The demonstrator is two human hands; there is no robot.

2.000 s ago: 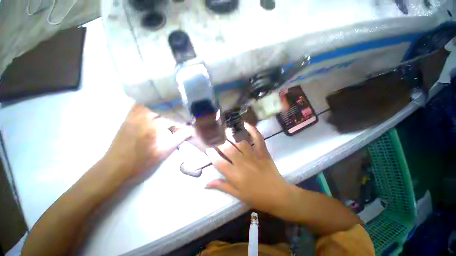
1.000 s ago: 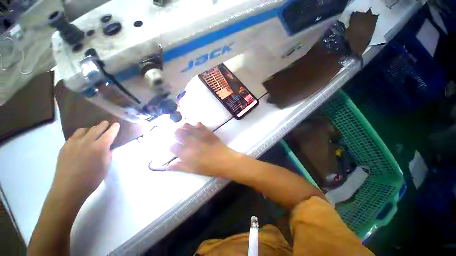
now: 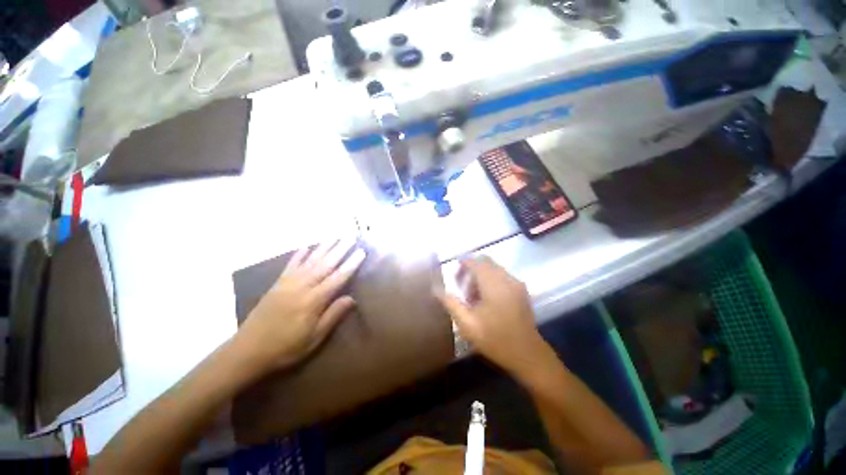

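Observation:
A flat dark brown cloth panel lies on the white table in front of the machine and reaches over the table's front edge. My left hand lies flat on its upper left part, fingers spread. My right hand is at the panel's right edge, fingers bent; glare hides whether it pinches the cloth. The white sewing machine with a blue stripe stands behind the panel. Its needle area is in bright glare, just beyond the panel's far edge.
A lit phone lies below the machine arm. Brown pieces lie at the right, above a green basket. A brown stack with white paper is at the left edge. More brown pieces lie back left, beside a beige sheet with white cord.
The brown panel has come out from beside the machine and now lies in front of the needle. My left hand rests on it; my right hand has moved to its right edge. The camera view has shifted.

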